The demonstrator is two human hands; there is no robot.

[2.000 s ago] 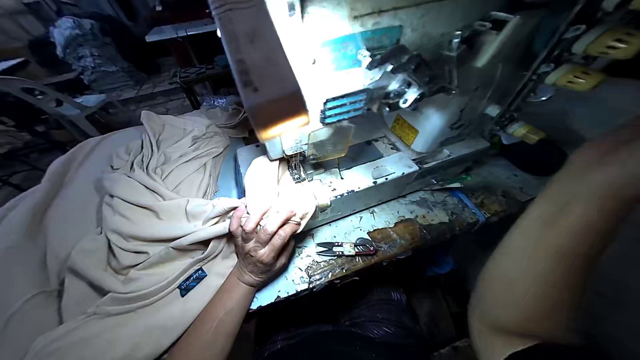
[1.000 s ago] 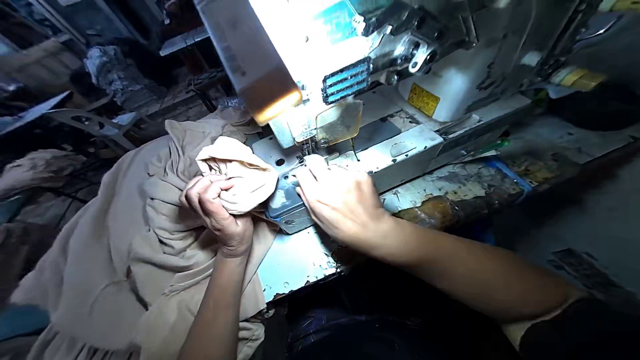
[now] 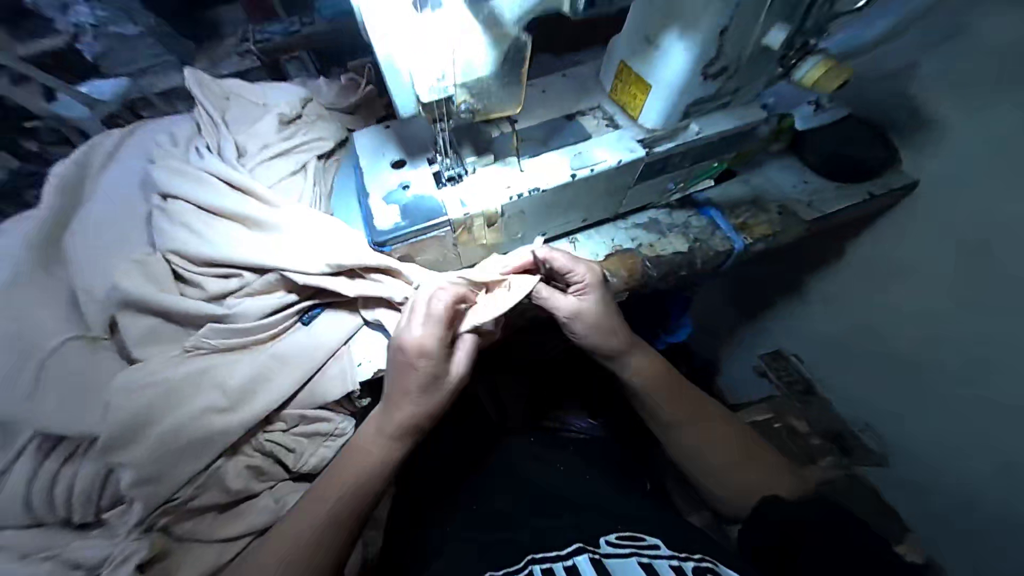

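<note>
Beige fabric lies in heaped folds at the left and runs toward the front of an industrial sewing machine. My left hand grips a gathered end of this cloth just in front of the machine bed. My right hand pinches the edge of the same end, with a small pale tip showing above its fingers; whether that tip is cloth or something else, I cannot tell. The needles and presser foot stand over the bed with no fabric beneath them. A small dark label shows on the cloth.
The worn table edge runs along the machine's front, with a blue tie around it. A round black object sits at the right end. Behind the cloth at the upper left is part of a plastic chair.
Both hands have moved away from the machine bed toward my body, and the cloth end has come with them. My right hand was near the needles one second ago and now pinches the cloth edge.
</note>
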